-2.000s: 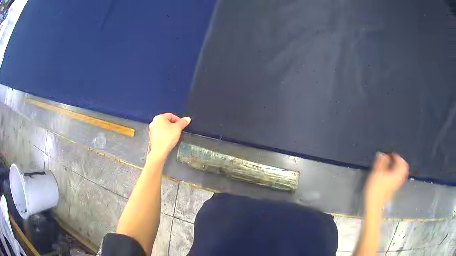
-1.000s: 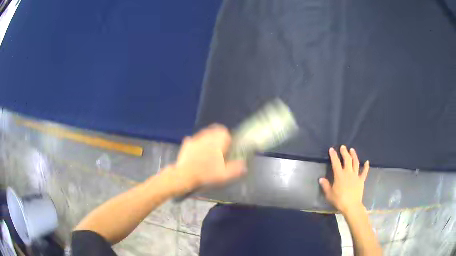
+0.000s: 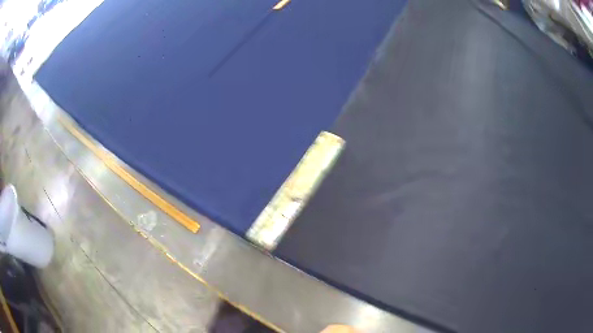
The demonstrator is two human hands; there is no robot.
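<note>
A pale yellowish metal bar weight (image 3: 297,192) lies flat on the cloth, along the line where the navy ply (image 3: 195,123) meets the dark grey ply (image 3: 455,175). Its lower end is at the cloth's near edge. No hand touches it. A sliver of skin shows at the bottom edge of the picture; it is too cut off to tell which of my hands it is or its finger state. The rest of my hands is out of the picture.
The grey metal table edge (image 3: 227,260) curves along the near side, with an orange-yellow strip (image 3: 136,182) on it. A white bucket (image 3: 26,231) stands on the floor at the left. Shiny clutter is at the top right. A thin orange-tipped item shows at the top.
The weight went from the table edge into my left hand, and now lies released on the cloth. The view has turned and tilted. Both hands have left it, except for a skin sliver.
</note>
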